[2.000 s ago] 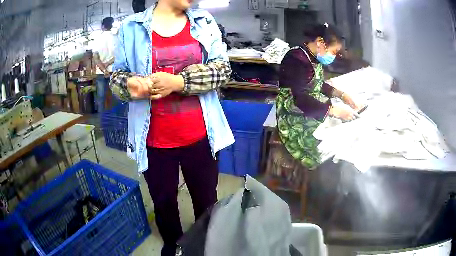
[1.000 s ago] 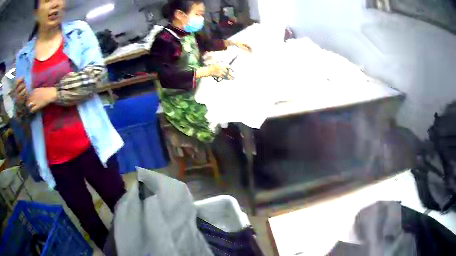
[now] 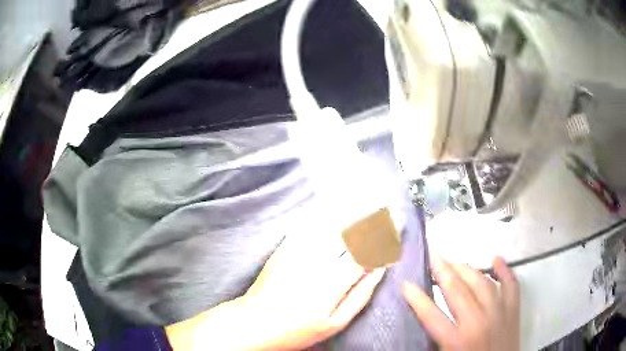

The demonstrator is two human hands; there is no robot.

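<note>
The grey garment panel (image 3: 171,212) lies bunched on the left side of the machine table, its right part running beside the needle area. The black cloth panel (image 3: 226,75) lies behind it. My left hand (image 3: 295,295) lies on the grey panel; glare and the lamp (image 3: 372,238) hide its fingertips, so a grip cannot be told. My right hand (image 3: 473,301) is at the panel's right edge, fingers spread, the leftmost digit on the cloth and others on the table. The sewing machine head (image 3: 446,82) stands above the metal needle area (image 3: 446,188); needle contact is unclear.
The lamp's white neck (image 3: 294,62) arches over the cloth. Red-dark thread snips (image 3: 594,182) lie right of the machine. A dark cloth heap (image 3: 120,41) is at the far left. The white table's rim (image 3: 55,295) shows at left.
The view has swung from the standing person, the seated worker and the crates down to the sewing machine. Both my hands, the machine and the lamp are now in view.
</note>
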